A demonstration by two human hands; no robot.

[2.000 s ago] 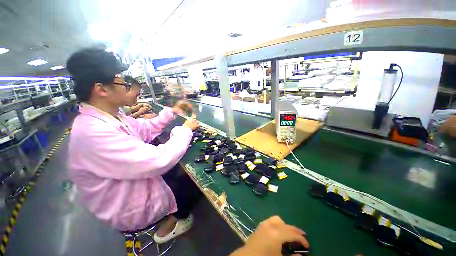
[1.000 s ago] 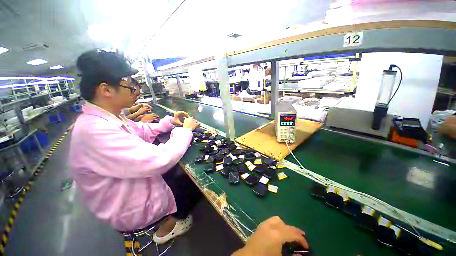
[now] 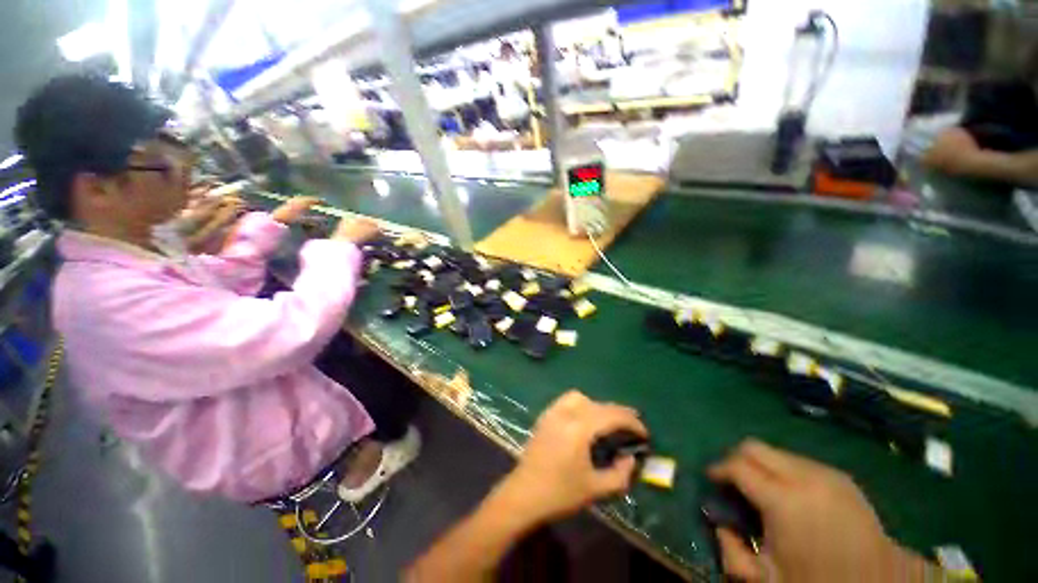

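My left hand (image 3: 575,450) holds a black device housing (image 3: 618,448) between thumb and fingers over the bench's front edge. A silver-white battery pouch with yellow tape (image 3: 658,471) sticks out beside it. My right hand (image 3: 797,512) is at the lower right, blurred, with its fingers around a dark piece (image 3: 732,511). That piece looks like a housing part, but its shape is unclear. The two hands are apart. A row of black housings with pouches (image 3: 814,393) lies beyond my right hand.
A heap of black housings with pouches (image 3: 478,298) lies ahead-left. A power supply (image 3: 585,196) stands on a brown board (image 3: 518,241), its white lead on the bench. A person in pink (image 3: 205,330) sits at left. Another person's arm (image 3: 979,157) shows at upper right. Metal posts rise beyond the heap.
The view has tilted down and turned right. My left hand now shows more fully, with a housing and pouch visible. My right hand has come into view with a dark piece.
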